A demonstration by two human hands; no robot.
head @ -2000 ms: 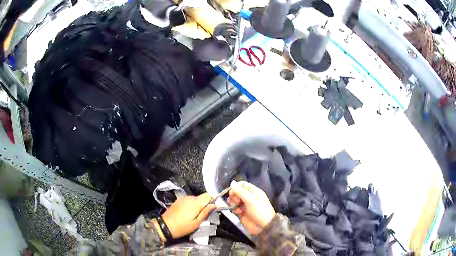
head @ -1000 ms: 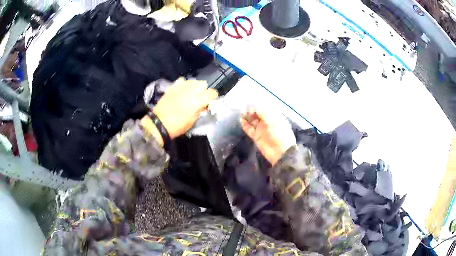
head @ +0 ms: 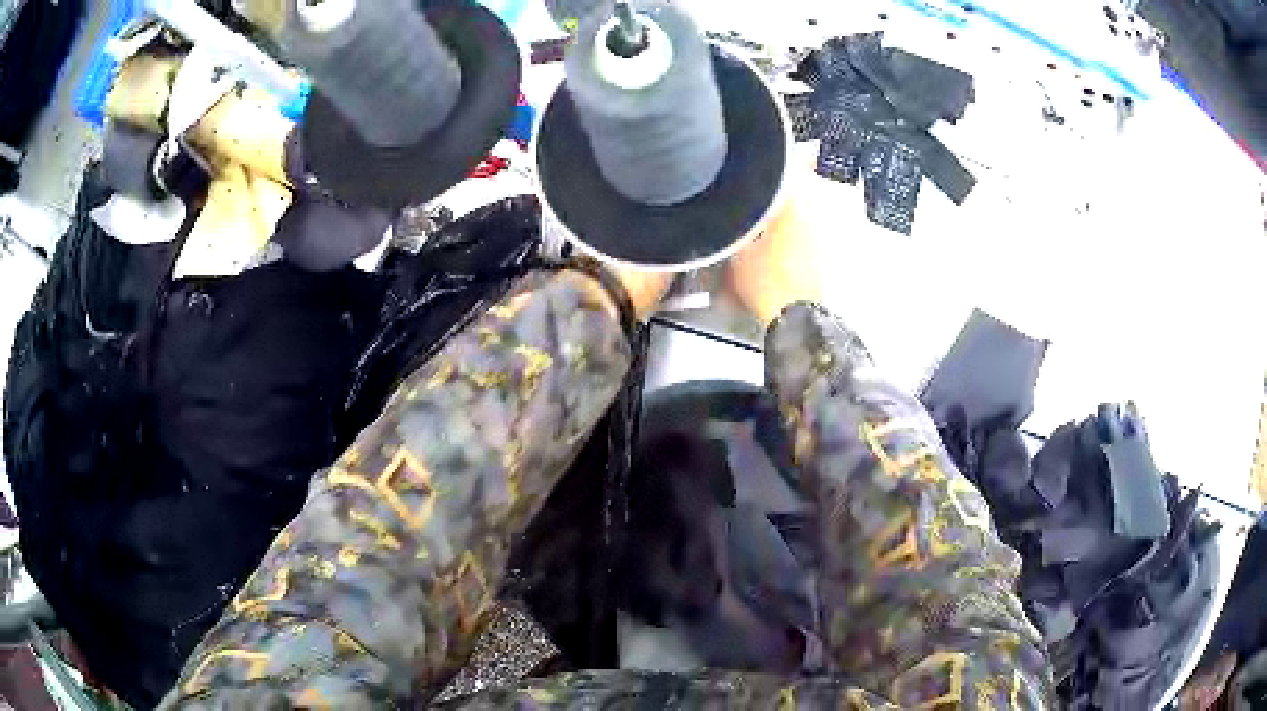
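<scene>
My left hand [head: 643,288] and my right hand [head: 762,267] reach forward over the white table; the thread cone and its black disc hide most of both, fingers included. What they hold cannot be seen. A small pale piece [head: 684,300] lies between them. The grey thread cone [head: 650,125] stands right above my hands in view. A shiny black plastic bag [head: 442,285] lies beside my left forearm. Dark grey cut pieces [head: 1098,542] are heaped in the white tub [head: 1206,642] below and right of my arms.
A cluster of black labels [head: 882,125] lies on the white table [head: 1112,278]. A second thread cone [head: 375,70] stands at upper left. A big black garment heap [head: 209,458] fills the left. Tan and white pieces [head: 229,181] lie above it.
My hands have moved forward over the table and behind a thread cone. The view has shifted closer to the cones. The shiny black bag now shows beside my left forearm.
</scene>
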